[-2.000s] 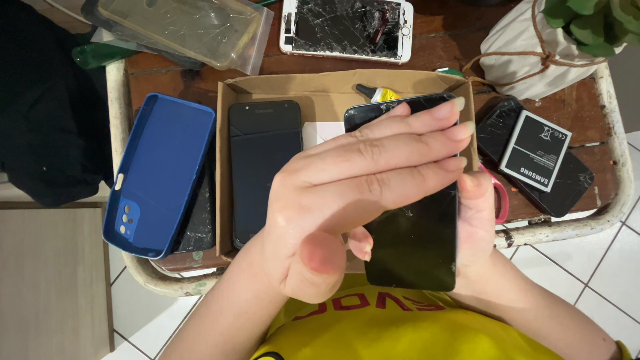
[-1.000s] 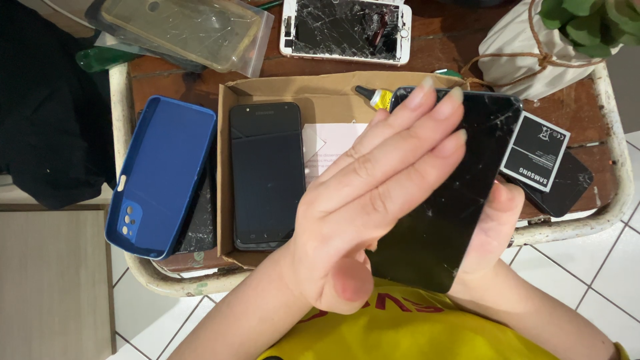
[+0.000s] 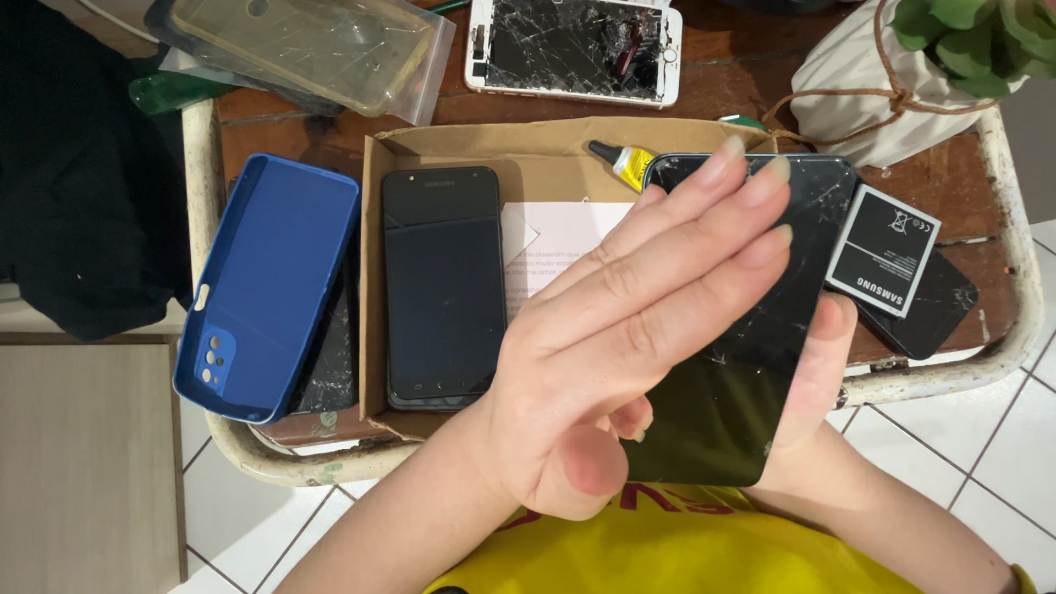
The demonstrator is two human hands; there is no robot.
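My right hand [image 3: 813, 363] holds a large black phone with a cracked screen [image 3: 709, 425] from beneath and at its right edge, with a fingertip showing at the left edge. The phone is tilted, its screen facing up. My left hand [image 3: 610, 338] is stretched out flat across the screen, back of the hand up, thumb towards my body; whether it touches the glass is not plain. Below and behind both hands is an open cardboard box [image 3: 569, 136], holding another black phone [image 3: 443, 280], a printed paper [image 3: 557, 247] and a small yellow tube with a black cap [image 3: 631, 165].
Left of the box, a blue phone case [image 3: 268, 280] lies over a dark cracked device [image 3: 328, 355]. Beyond are bagged clear cases [image 3: 330, 49] and a shattered white phone [image 3: 577, 49]. A white plant pot [image 3: 850, 91], a phone battery [image 3: 884, 247] and a dark phone [image 3: 932, 305] are at right.
The held phone has moved right and tilted more. My left hand's fingers now slant further up. The red loop seen earlier at the right is hidden now.
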